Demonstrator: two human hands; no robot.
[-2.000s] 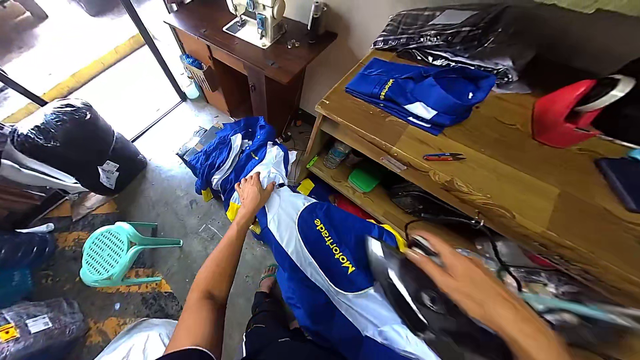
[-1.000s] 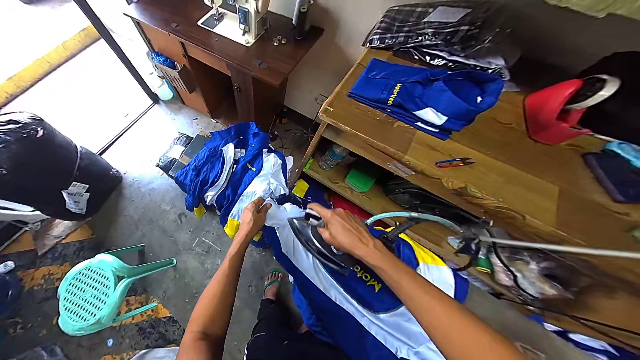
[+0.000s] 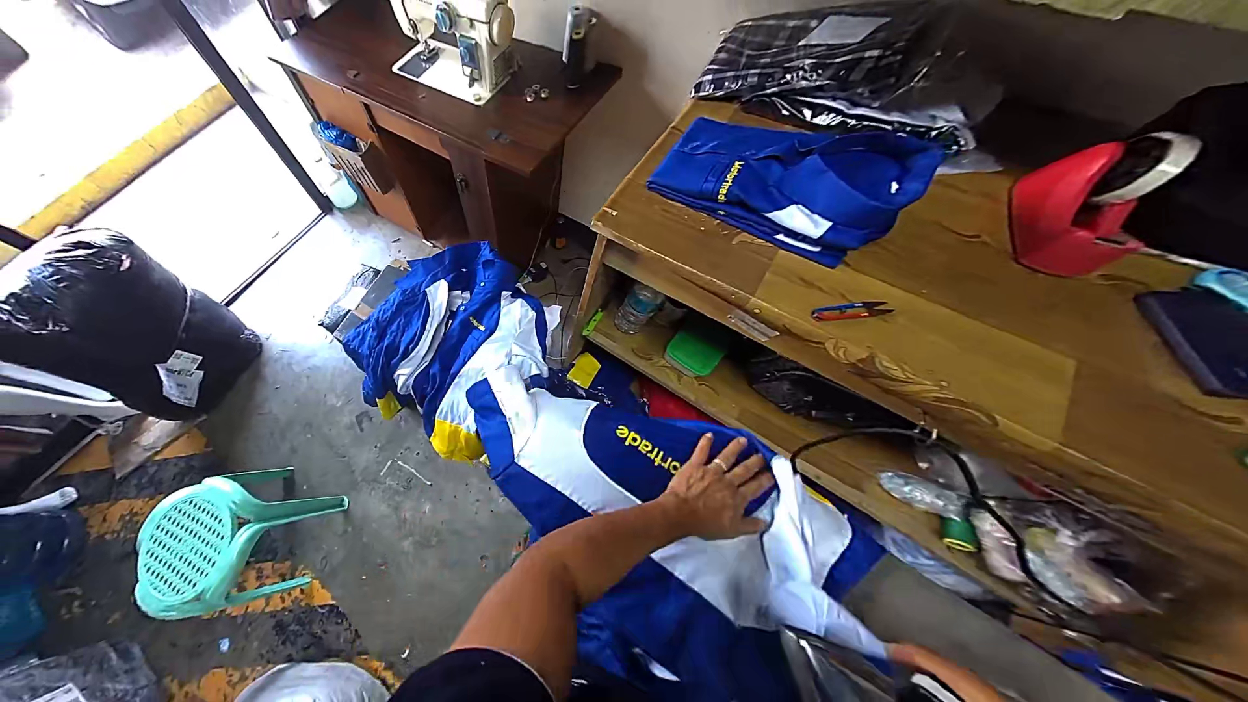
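A blue, white and yellow garment (image 3: 624, 439) lies spread out in front of me, with yellow lettering on its blue panel. My left hand (image 3: 717, 487), a ring on one finger, rests flat on this panel with its fingers apart. At the bottom edge, my right hand (image 3: 941, 673) is partly cut off, beside the shiny metal part of a clothes iron (image 3: 838, 668); the iron's handle is mostly out of view. More crumpled blue and white garments (image 3: 458, 322) lie at the far end.
The wooden table (image 3: 936, 341) at right holds folded blue shirts (image 3: 799, 185), thread snips (image 3: 851, 311) and a red object (image 3: 1068, 210). A black cord (image 3: 960, 468) hangs over its lower shelf. A sewing machine (image 3: 468, 44) stands farther back, with a green plastic stool (image 3: 195, 546) at left.
My left hand has moved from the garment's far end onto the lettered panel. My right hand and the iron have moved toward me, to the bottom edge of the view.
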